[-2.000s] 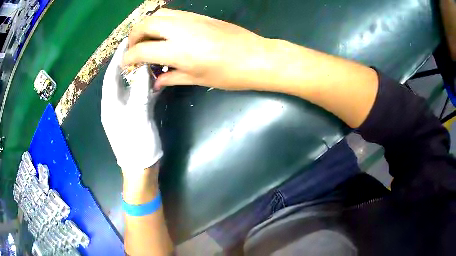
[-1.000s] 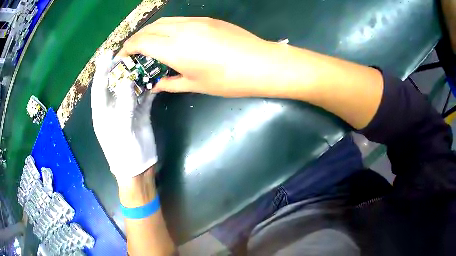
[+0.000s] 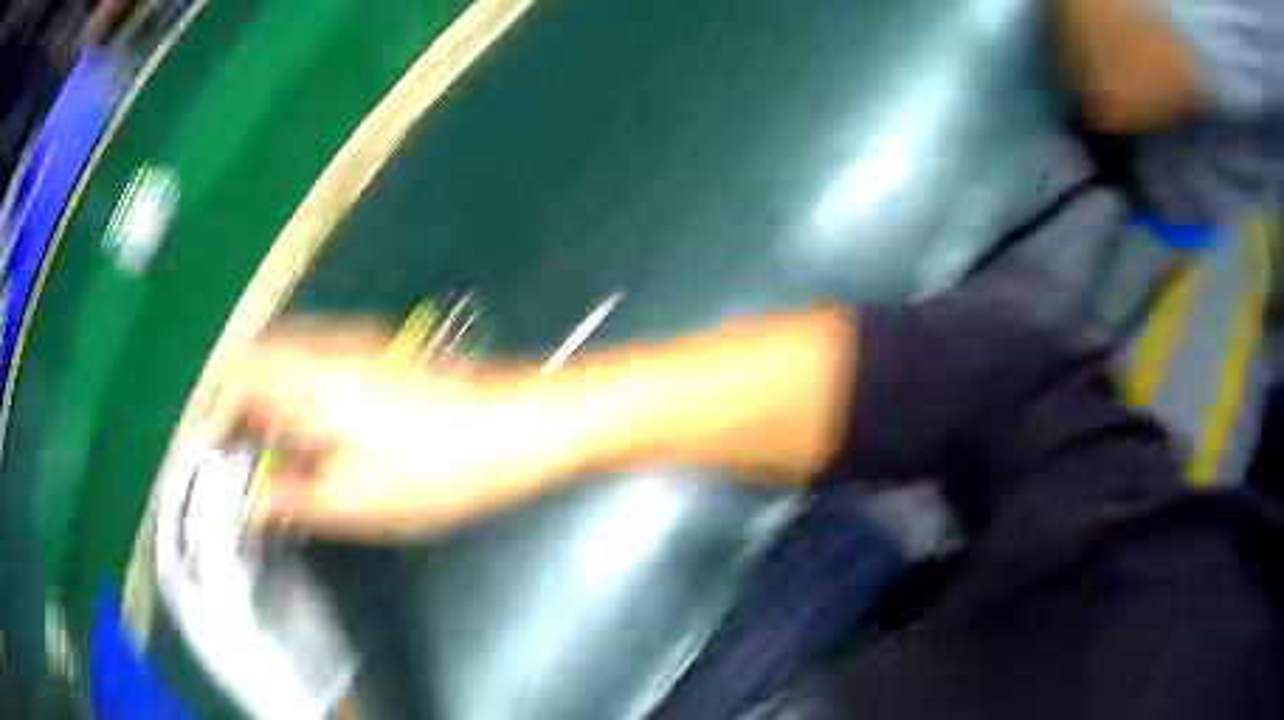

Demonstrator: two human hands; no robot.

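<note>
The picture is strongly blurred. My left hand, in a white glove, is at the lower left, partly cut off by the bottom edge. My right hand, bare, reaches over it, and the fingers of both meet near the bench edge. A small dark and yellowish patch shows between the fingers; what they hold cannot be made out. A small streaked yellow and white piece shows just beyond my right hand, over the mat. A pale thin stick shows beyond my right forearm.
The dark green bench mat has a pale curved edge. Beyond it, the green conveyor carries a whitish unit. A blue sheet corner shows at the lower left. Another person's arm is at the upper right.
The view has shifted and blurred. Both hands now appear lower and further left. The circuit board seen between them is no longer clear. The streaked piece and another person's arm now show.
</note>
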